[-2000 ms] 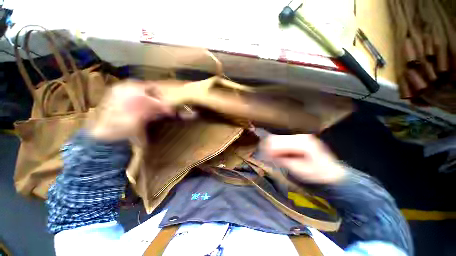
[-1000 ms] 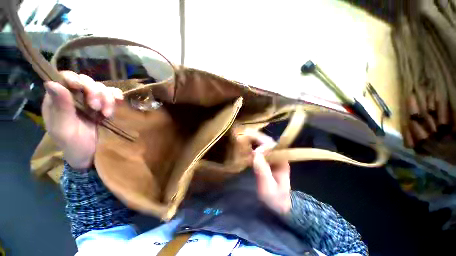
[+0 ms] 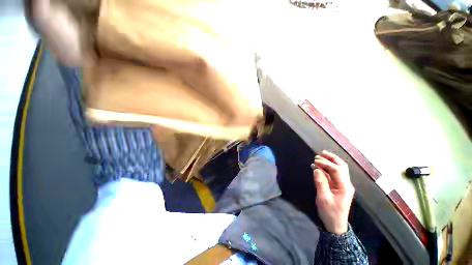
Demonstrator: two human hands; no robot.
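Note:
A tan-brown tote bag (image 3: pixel 160 77) is held up at the upper left, blurred, with its pale lower edge towards me. My left hand (image 3: pixel 59 31) is at the bag's left side, blurred and partly cut off by the upper left edge; its fingers seem to be on the bag, but the grip is partly hidden. My right hand (image 3: pixel 334 186) is empty, fingers loosely curled and apart, near the workbench's front edge and away from the bag.
The pale workbench (image 3: pixel 362 93) runs diagonally on the right. Red strips (image 3: pixel 341 140) lie along its edge. A hammer (image 3: pixel 422 191) and a thin dark tool (image 3: pixel 449 243) lie at lower right. Dark brown folded pieces (image 3: pixel 429 46) are at upper right. Other tan pieces (image 3: pixel 189 155) show below the bag.
The view has turned left. My left hand has moved the bag off my lap to the upper left. My right hand has let go of the bag and is now apart from it.

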